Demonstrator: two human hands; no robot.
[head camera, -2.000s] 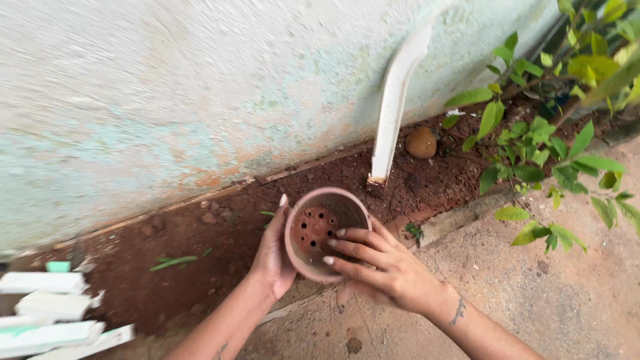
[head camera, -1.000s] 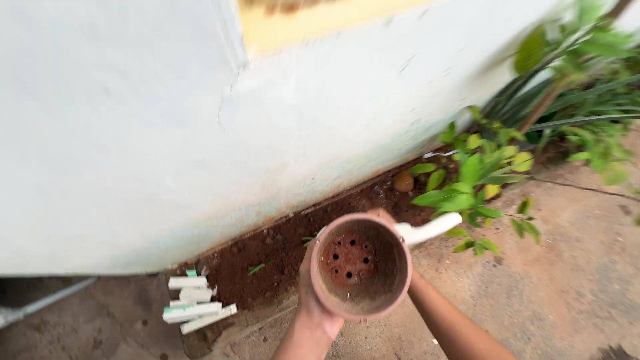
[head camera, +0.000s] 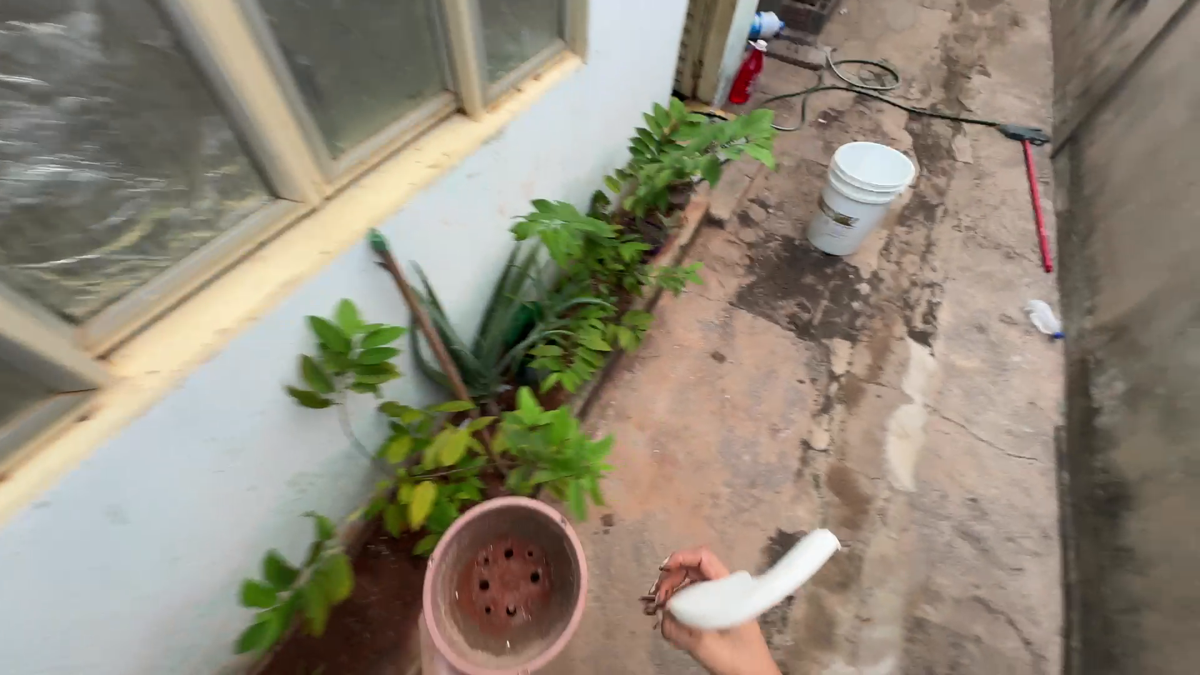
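Note:
A round terracotta-coloured plant pot (head camera: 506, 586) is at the bottom centre, its open top toward me and several drain holes in its base. A sliver of my left hand (head camera: 431, 653) shows at its lower left side, holding it; the rest is hidden. My right hand (head camera: 717, 647) is apart from the pot, to its right, with curled fingers and dark soil-like bits at the fingertips. Across this hand lies a curved white pipe-like piece (head camera: 755, 595); whether the hand grips it I cannot tell.
Leafy plants (head camera: 572, 328) and a spiky-leaved plant (head camera: 487, 328) grow in the soil strip along the wall below a window (head camera: 375, 84). A white bucket (head camera: 858, 202), a hose (head camera: 900, 103), a red-handled tool (head camera: 1038, 206) and a red bottle (head camera: 747, 73) are on the concrete path.
My right hand was inside the pot two seconds ago and is now away from it, to the right. The view has swung up and right along the path.

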